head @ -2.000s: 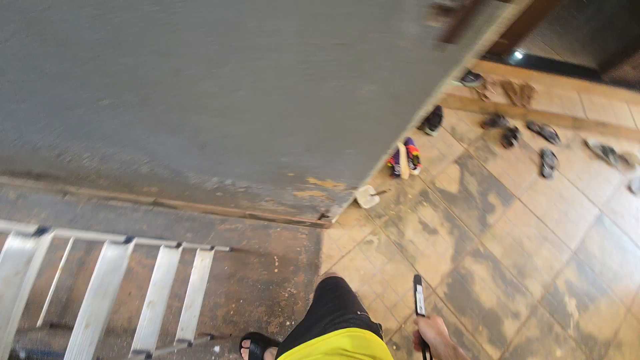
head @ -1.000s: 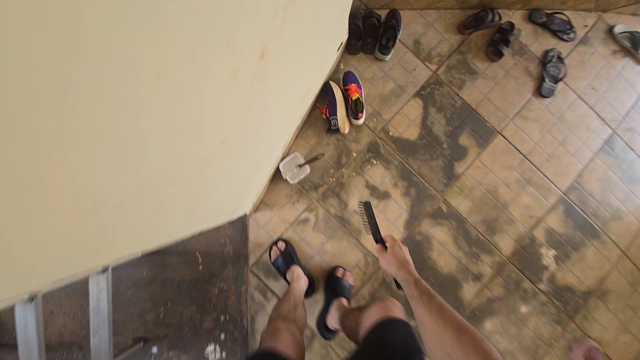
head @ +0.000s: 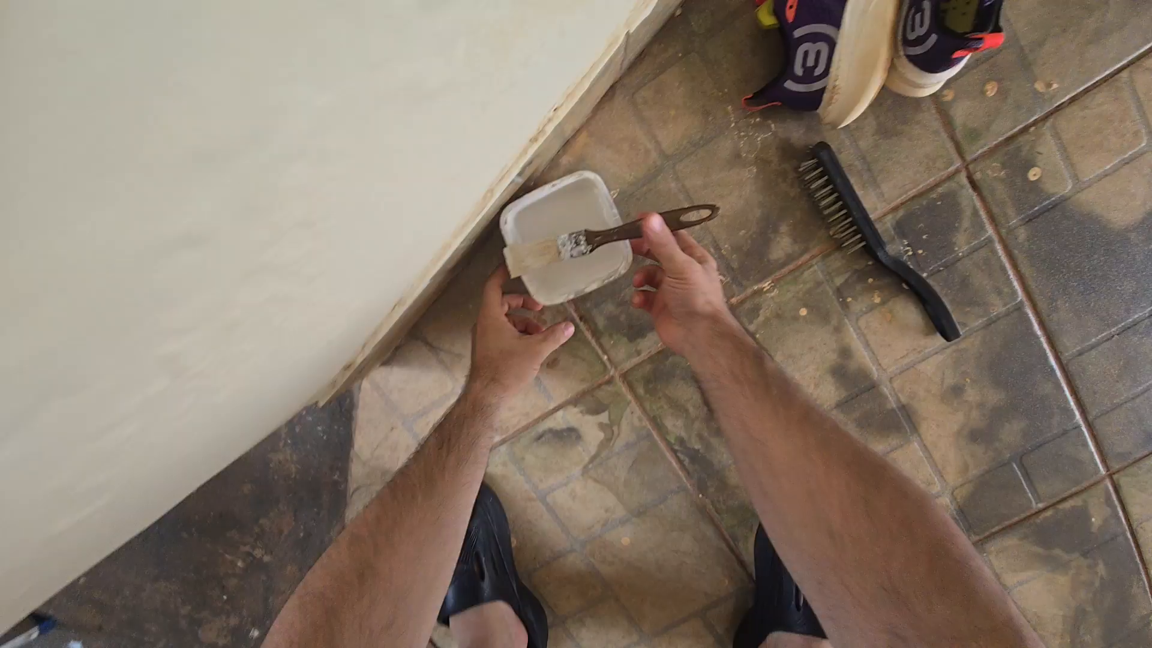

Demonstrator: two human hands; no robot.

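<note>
A white plastic tub [head: 576, 202] sits beside the wall's foot, and a paintbrush [head: 616, 236] with a brown handle and pale bristles lies across it. My left hand [head: 513, 337] is at the tub's near left edge, fingers curled and thumb apart; whether it grips the tub is unclear. At the right side of the tub is my right hand [head: 679, 279], its thumb and fingers around the brush handle; how firmly they hold it does not show. A wire brush [head: 877, 238] with a black handle lies on the tiles to the right.
The pale wall [head: 225, 180] slants across the left side. Purple sneakers [head: 850, 63] stand at the top right on the patterned tile floor [head: 972, 396]. My feet in black sandals [head: 490, 558] are at the bottom. Dark ground lies at the lower left.
The wire brush was in my right hand and now lies on the floor. Both hands have come to the tub. The view is now much closer to the floor.
</note>
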